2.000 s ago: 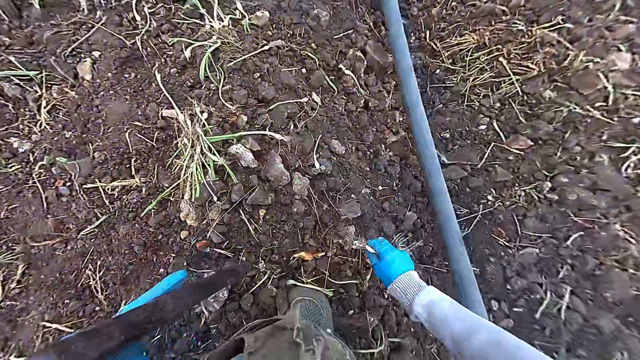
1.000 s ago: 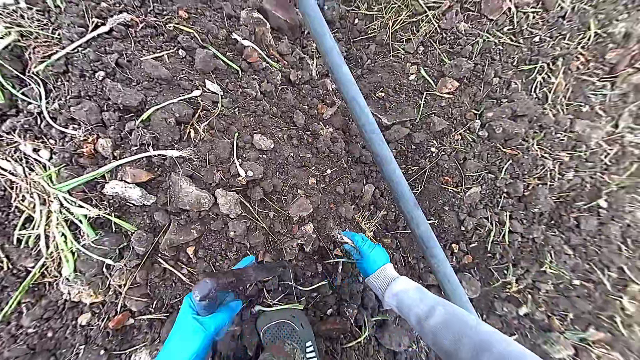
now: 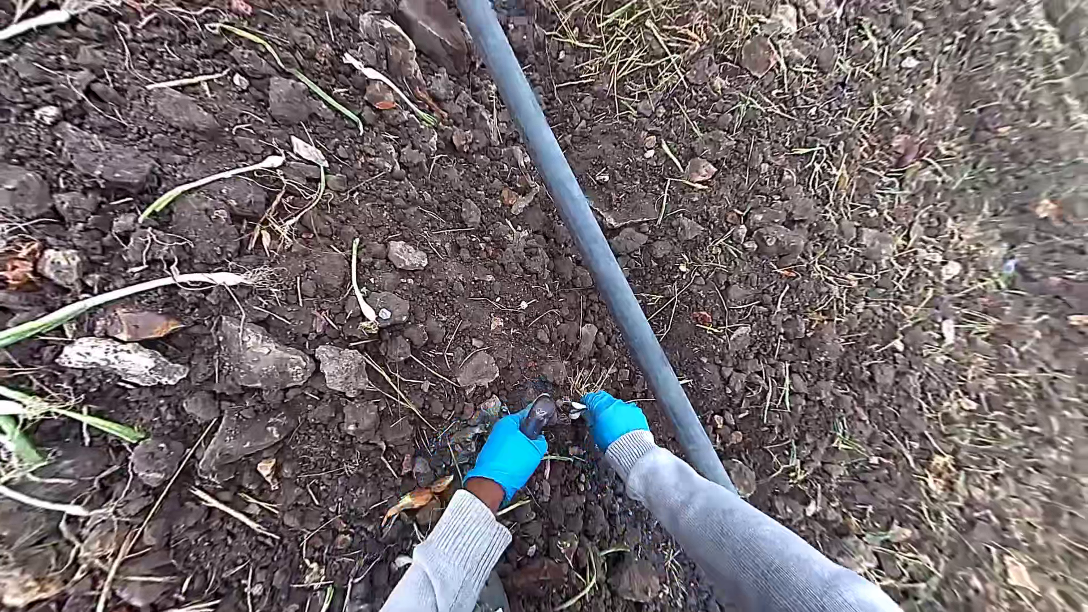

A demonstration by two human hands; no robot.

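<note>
My left hand [image 3: 508, 455], in a blue glove, is closed around a dark rounded tool handle [image 3: 541, 413] at the lower middle. The rest of that tool cannot be made out. Close by on the right, my right hand [image 3: 614, 418], also gloved in blue, pinches a small pale plant base [image 3: 577, 410] with dry roots at its fingertips. The handle's end and the pale piece are nearly level, with a small gap between the hands. Dark, stony soil lies beneath both.
A grey pipe [image 3: 595, 246] runs diagonally over the soil, just right of my right hand. Uprooted green-white stalks [image 3: 127, 293] and stones [image 3: 259, 357] lie at the left. Dry grass [image 3: 637, 42] lies beyond the pipe. Part of a shoe [image 3: 493, 595] shows at the bottom edge.
My left hand, with the dark tool, has moved right and now is close beside my right hand. The right hand keeps its pinch. The view has shifted.
</note>
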